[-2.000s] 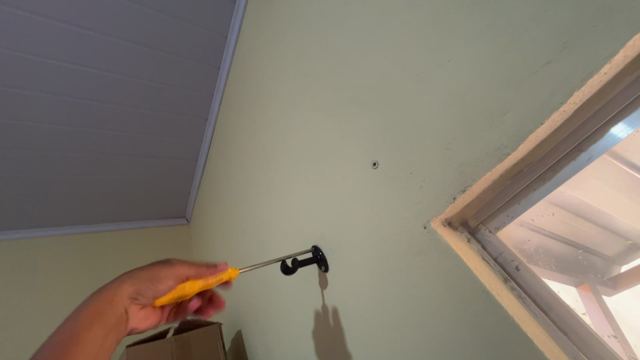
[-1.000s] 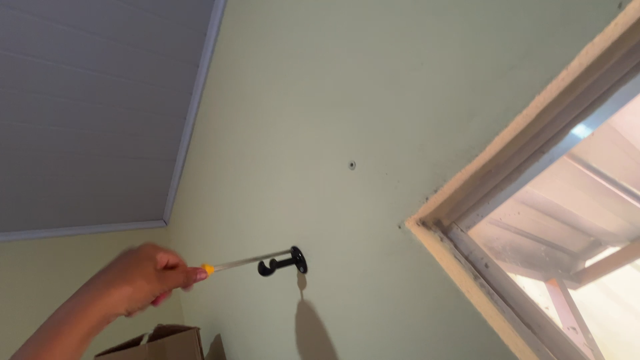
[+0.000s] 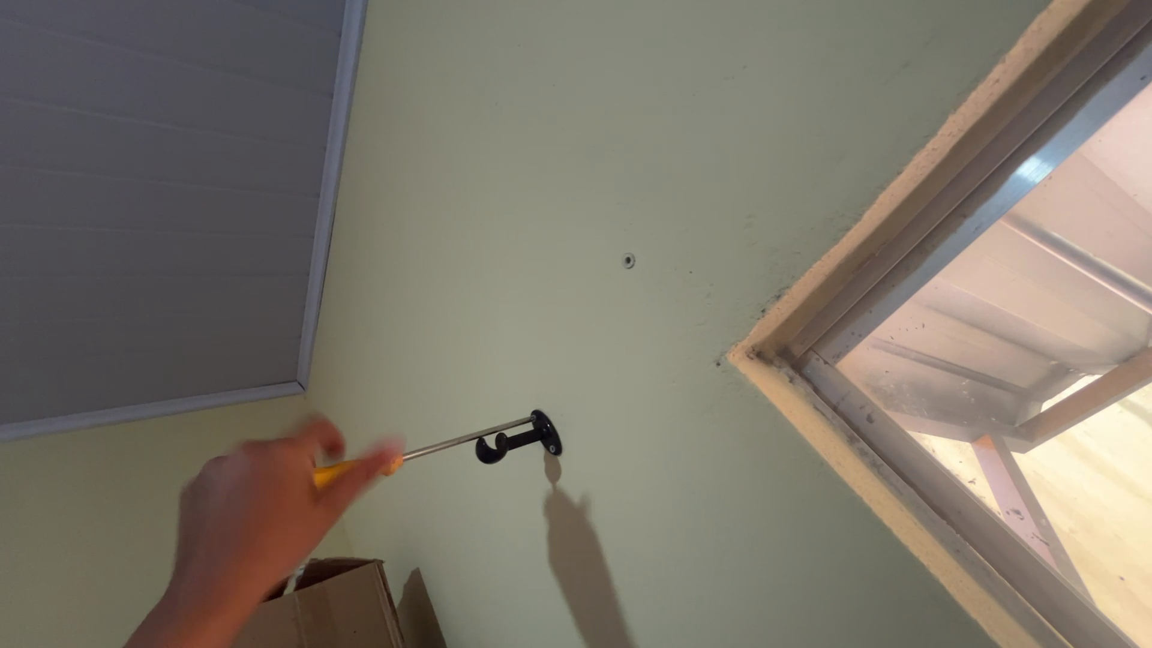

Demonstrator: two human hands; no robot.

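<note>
My left hand (image 3: 261, 504), blurred, reaches in from the lower left and grips the yellow handle of a screwdriver (image 3: 468, 439). The metal shaft slants slightly upward to the right. Its tip meets the upper part of the round base of a black curtain rod bracket (image 3: 547, 434). That base lies against the pale green wall, and the bracket's open hook points left, just below the shaft. A screw head shows at the lower edge of the base. The screw at the tip is hidden. My right hand is out of view.
A wall plug (image 3: 628, 260) sits in the wall above and right of the bracket. At right is a recessed window frame (image 3: 864, 432). An open cardboard box (image 3: 315, 612) stands at lower left, below a grey panelled ceiling (image 3: 162, 198).
The fingers of my left hand have shifted around the yellow handle, from a full grip to a looser one near its front end. The tip has stayed at the bracket's base.
</note>
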